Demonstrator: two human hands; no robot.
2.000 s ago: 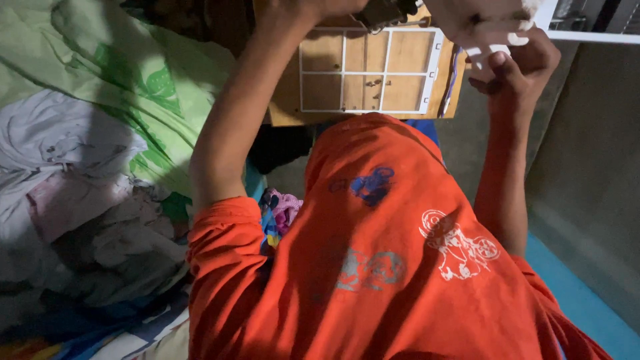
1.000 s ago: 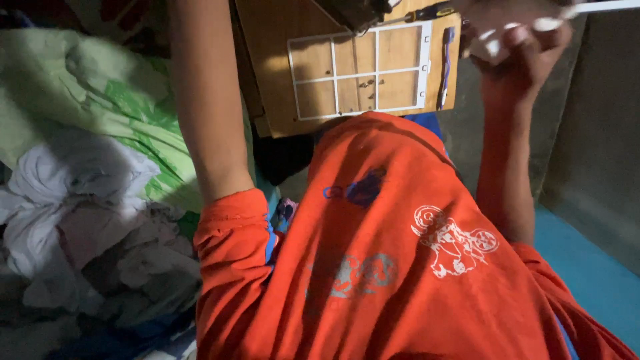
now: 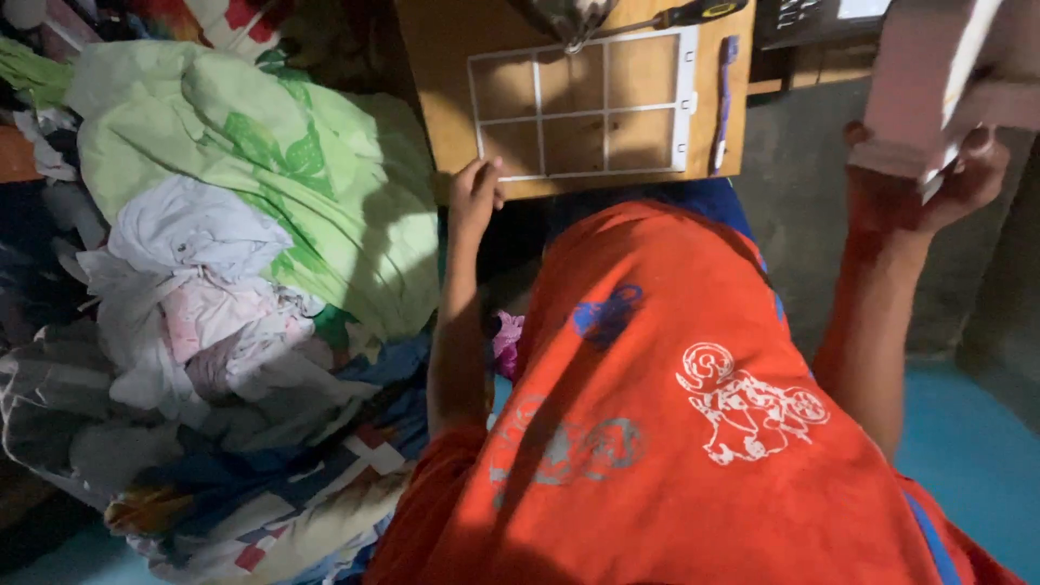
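My left hand (image 3: 478, 193) is at the near left corner of a white plastic grid frame (image 3: 573, 116), its fingertips touching that corner. The frame lies flat on a wooden board (image 3: 443, 122). At the upper right, my right hand (image 3: 963, 179) grips a blurred pinkish, flat-sided object (image 3: 910, 89) with a white edge; what it is, I cannot tell. A screwdriver with a black and yellow handle (image 3: 703, 12) lies across the far edge of the frame, beside a dark metal object (image 3: 573, 16). A purple and white toothbrush (image 3: 723, 106) rests right of the frame.
Left of the board are a heaped light green cloth (image 3: 349, 138) with leaf prints and crumpled white cloths (image 3: 195, 223). A grey wall surface (image 3: 804, 179) stands right of the board. The red shirt (image 3: 666, 390) fills the lower middle.
My left hand has come back from beyond the board's far side to the frame's near left corner. My right hand, with the pinkish object, now appears farther right of the board.
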